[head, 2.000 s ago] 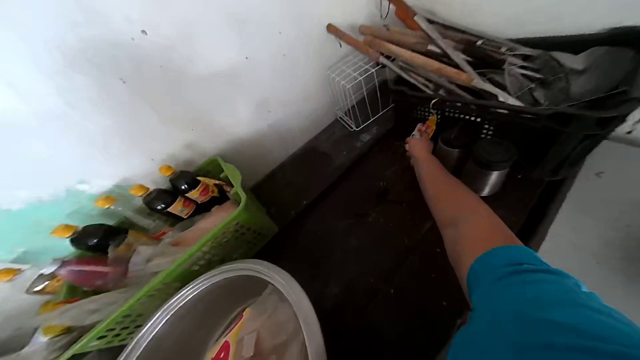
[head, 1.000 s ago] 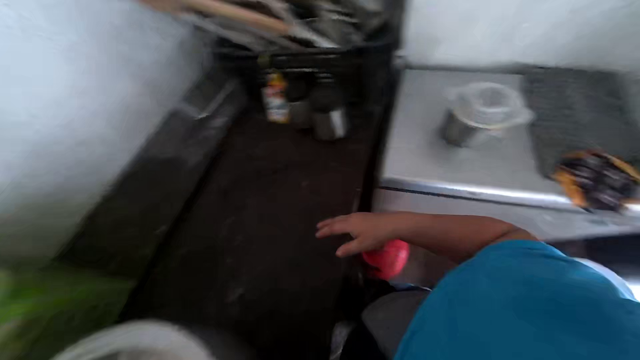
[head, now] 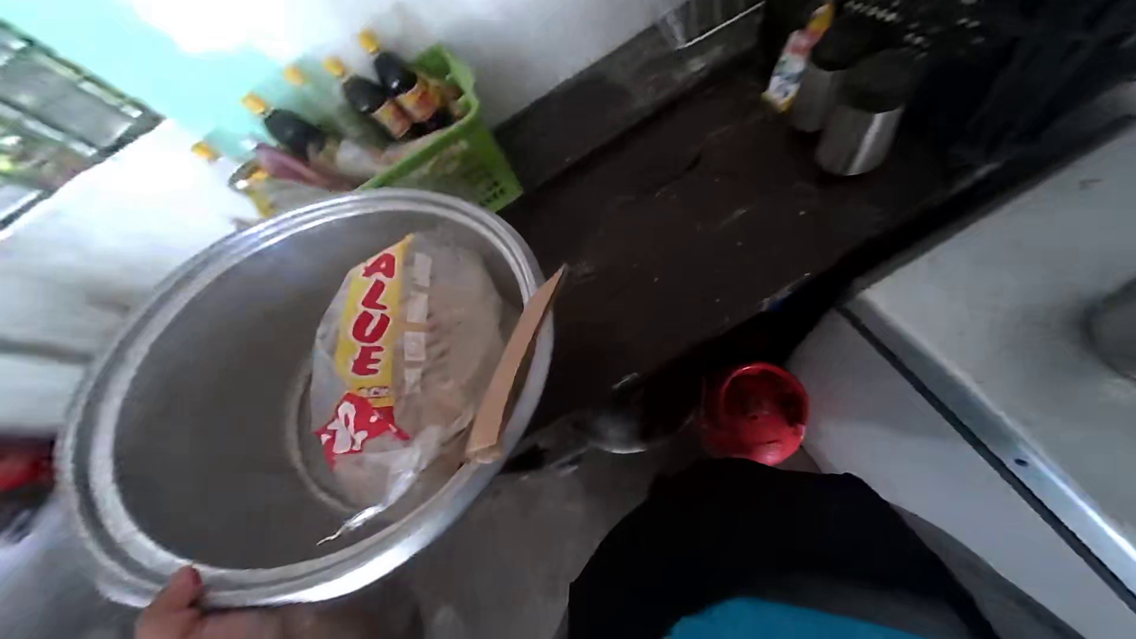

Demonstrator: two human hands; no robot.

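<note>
My left hand [head: 200,612] grips the near rim of a large round metal basin [head: 204,355] at the lower left. The thumb lies over the rim and the other fingers are partly cut off by the frame edge. In the basin lies a clear plastic bag [head: 453,328] with yellow and red printing and tan contents. A strip of brown cardboard [head: 515,368] leans against the basin's right wall. My right hand is out of view.
A green plastic basket [head: 479,160] of dark bottles with yellow caps stands behind the basin. Metal containers [head: 859,133] and a small printed packet [head: 790,71] stand on the dark counter [head: 657,231]. A red plastic container [head: 763,413] is lower, beside a pale cabinet [head: 887,426].
My right arm, earlier reaching to the packet by the metal containers and then drawn back over the counter, has left view. My left hand has appeared on the basin's rim. The view has swung left.
</note>
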